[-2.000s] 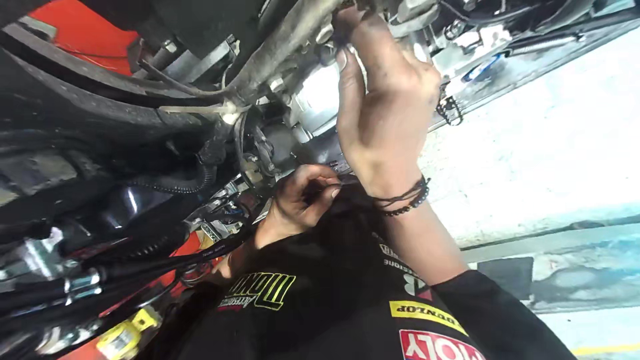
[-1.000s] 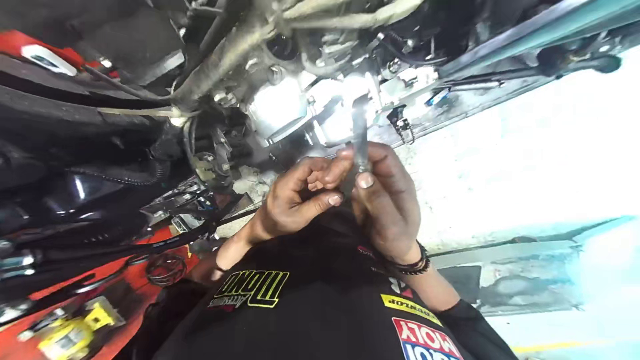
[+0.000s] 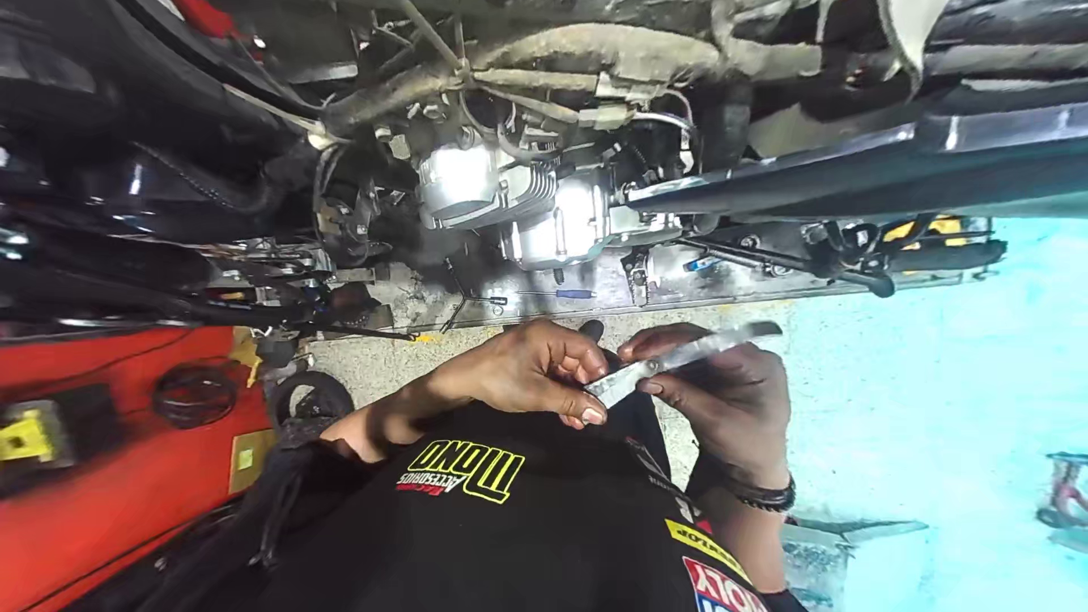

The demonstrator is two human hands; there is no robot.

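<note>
A flat metal tool with a pivot, which looks like a feeler gauge set, is held between both hands in front of my chest. My left hand pinches its lower left end between thumb and fingers. My right hand grips the part near the pivot, with thumb and index finger on either side; a thin blade sticks out to the upper right. Beyond the hands is a motorcycle engine with a finned cylinder, brightly lit and apart from the tool.
A blue-handled screwdriver and a T-handle wrench lie on the platform under the engine. The motorcycle's frame tube crosses above. A red surface with a coiled cable is at the left; a kickstand lies right of the engine.
My right hand has come down from the engine and now shares the metal tool with my left hand. The tool has tilted from upright to slanting right. The view has shifted back from the engine.
</note>
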